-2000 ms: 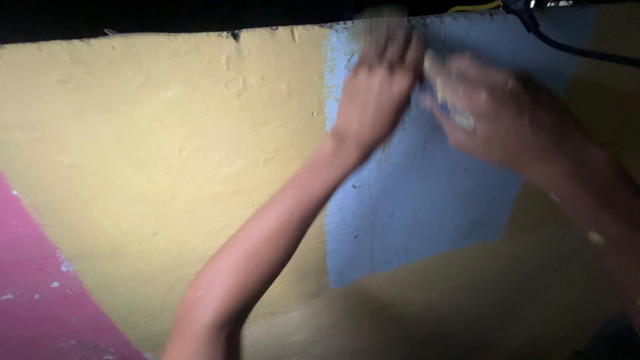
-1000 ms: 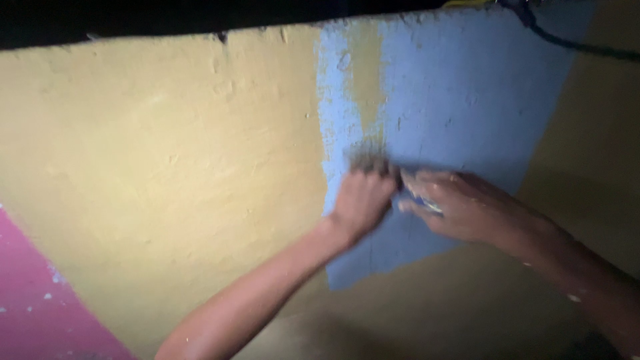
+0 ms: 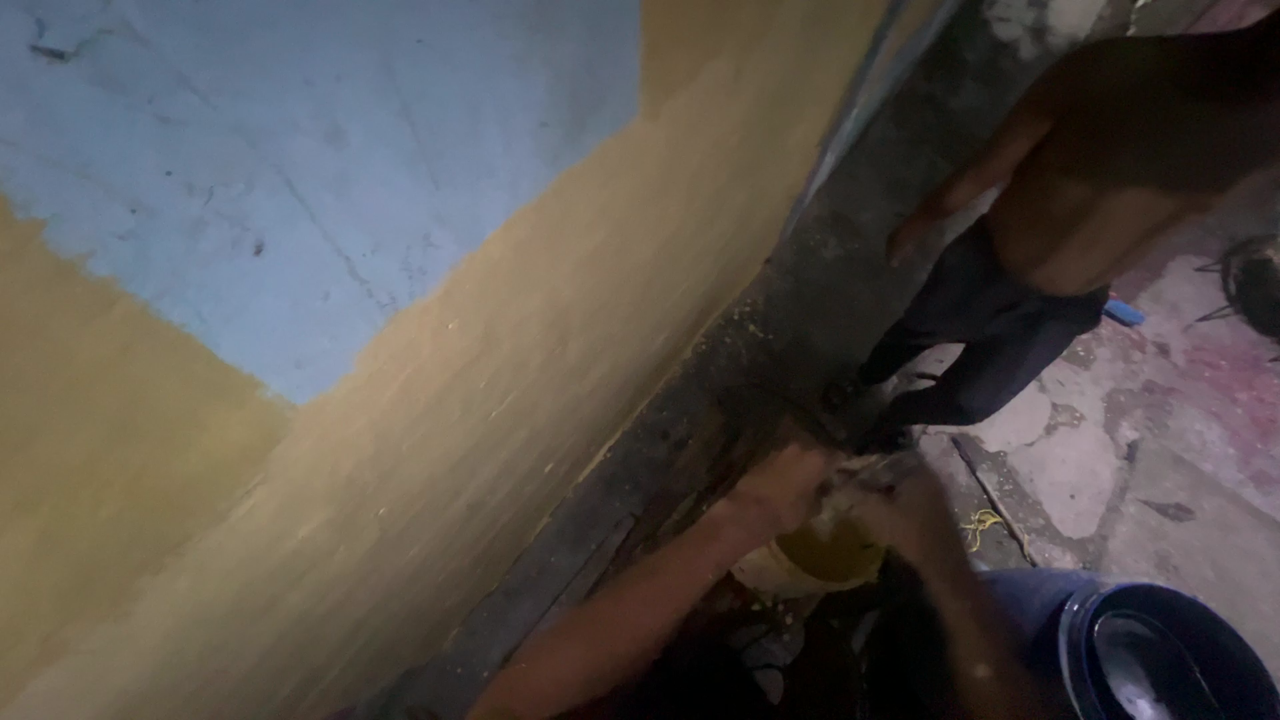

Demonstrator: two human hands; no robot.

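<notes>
Low beside the painted wall, both hands are close together over a pail with yellow paint inside. My left hand is at the pail's upper left, its fingers blurred and dim. Almost touching it, my right hand is over the right side of the rim. Something pale and blurred shows between the hands; its kind and which hand holds it cannot be told. Blue paint covers part of the wall, with yellow around it.
A person in dark trousers stands beyond the pail. A blue drum is at the lower right. A thin rod and yellow string lie on the stained concrete floor. A dark ledge runs along the wall's foot.
Both hands have left the blue part of the wall, where they were moving over a yellow streak, and are now down at the pail. The view has swung down and right.
</notes>
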